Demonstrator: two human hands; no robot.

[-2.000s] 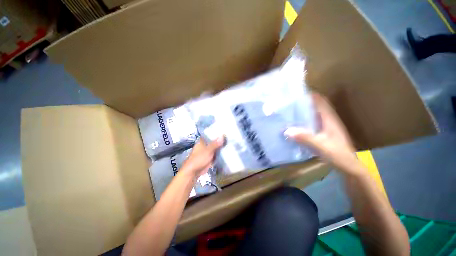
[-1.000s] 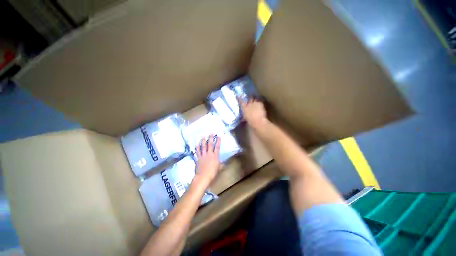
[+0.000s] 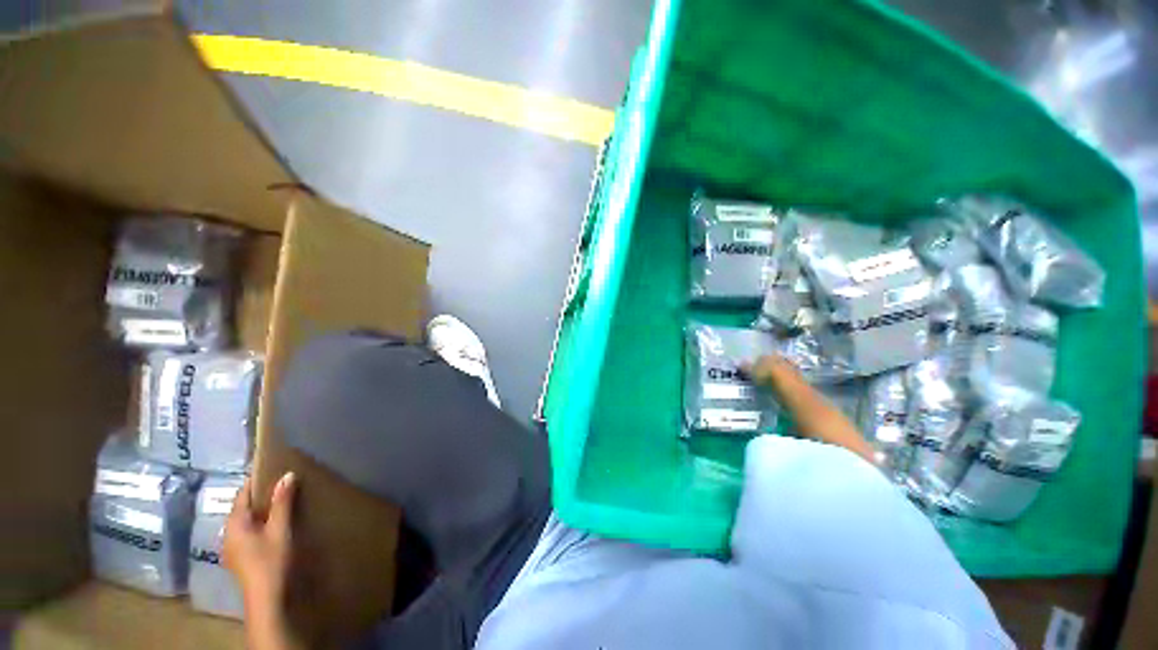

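Several grey-white polybagged packets with black brand print lie in the green tote; one packet is at its near left, under the fingers of my right hand. Whether those fingers grip it is not clear. My left hand rests on the near edge of the shipping carton, thumb and finger over the cardboard, holding no packet. Inside the carton, packets lie flat, brand print and white labels showing, one of them at the far end.
My leg is between the carton and the tote. A white shoe stands on the grey floor. A yellow line crosses the floor beyond. A brown carton with a white label is at the lower right.
The view has swung right, to the tote. My right hand has left the carton and is inside the tote. My left hand has moved from the packets to the carton's edge.
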